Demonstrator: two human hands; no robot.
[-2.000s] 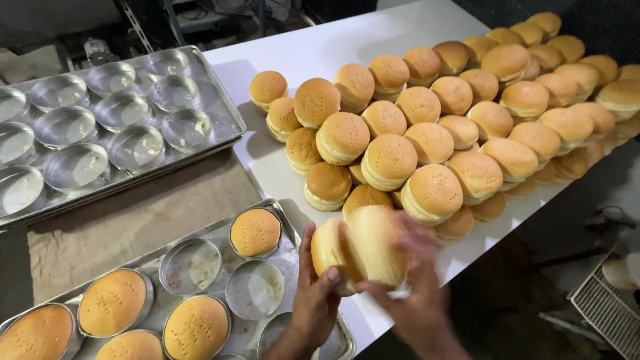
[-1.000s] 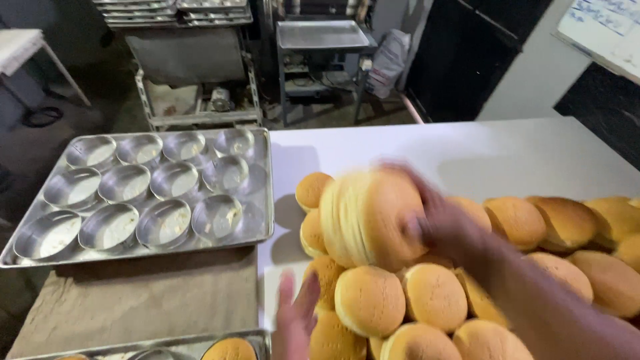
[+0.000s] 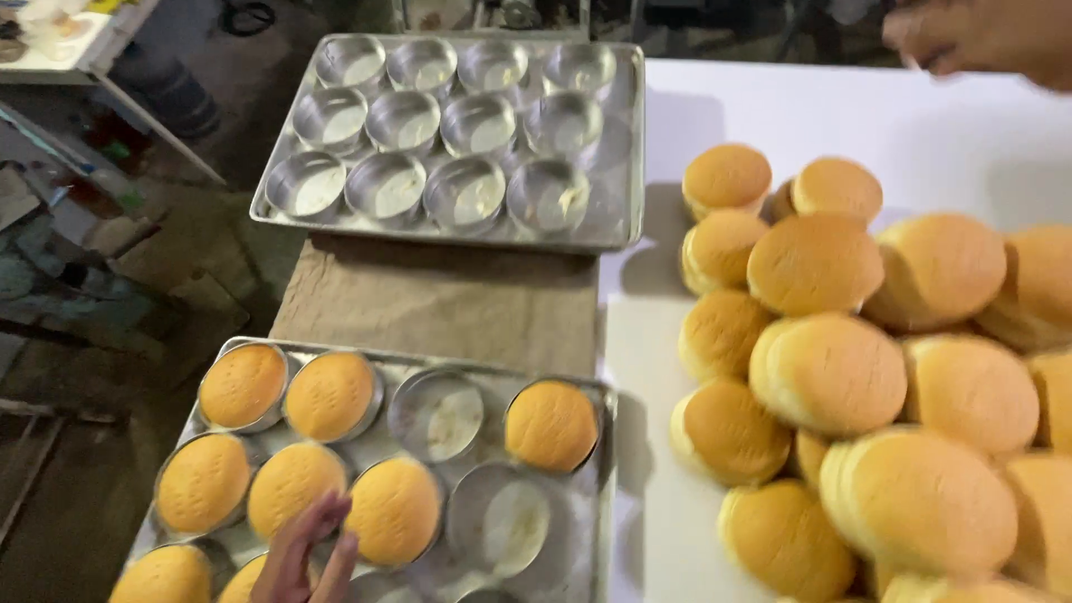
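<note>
My left hand (image 3: 306, 548) is over the lower metal tray (image 3: 494, 364), its fingers apart and at the edge of a round golden bun (image 3: 394, 511) in a ring-shaped tin. Several more buns sit in tins there, while other tins such as this round tin (image 3: 437, 414) hold no bun. My right hand (image 3: 963, 38) is at the top right edge, above the white table, partly out of frame; its fingers are bent and nothing shows in them. Stacked buns (image 3: 829, 373) cover the right side of the white table, below that hand.
Another metal tray (image 3: 632, 167) with bunless round tins (image 3: 477, 121) stands at the back on a brown board (image 3: 435, 293). The white tabletop (image 3: 687, 100) runs behind the bun stack. A second table (image 3: 92, 50) is at the far left, with dark floor beside it.
The buns that were in my hands have been let go. My right hand has moved up and away from the stack, and my left hand is now at the lower tray. The view has swung.
</note>
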